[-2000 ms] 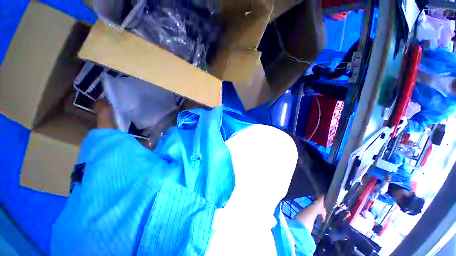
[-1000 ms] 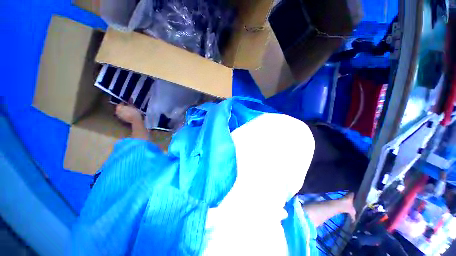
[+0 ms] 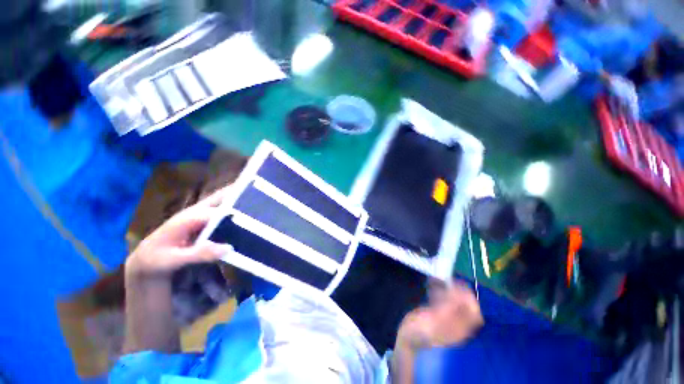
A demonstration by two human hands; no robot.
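Observation:
My left hand (image 3: pixel 176 244) holds an adhesive strip sheet (image 3: pixel 289 214) by its left edge, fingers behind and thumb in front. The sheet has a white liner with wide black bars and is held tilted above the bench's front edge. A black panel (image 3: pixel 409 187) with an orange label (image 3: pixel 440 191) lies on a pale bubble-wrap sleeve (image 3: pixel 466 172) on the green bench, just beyond the sheet. My right hand (image 3: pixel 442 319) is blurred near the panel's lower right corner, fingers curled; whether it holds anything is unclear.
More strip sheets (image 3: pixel 184 79) lie fanned at the bench's left edge. A dark bowl (image 3: pixel 308 124) and clear dish (image 3: pixel 350 113) sit behind the panel. Red trays (image 3: pixel 420 30) stand further back. Dark round trays (image 3: pixel 495 217) and an orange-handled tool (image 3: pixel 574 251) lie right. A brown box (image 3: pixel 82 322) is below.
The view has swung from the floor boxes up to the bench. My left hand has come out of the cardboard box and now holds a strip sheet. My right hand is now near the panel.

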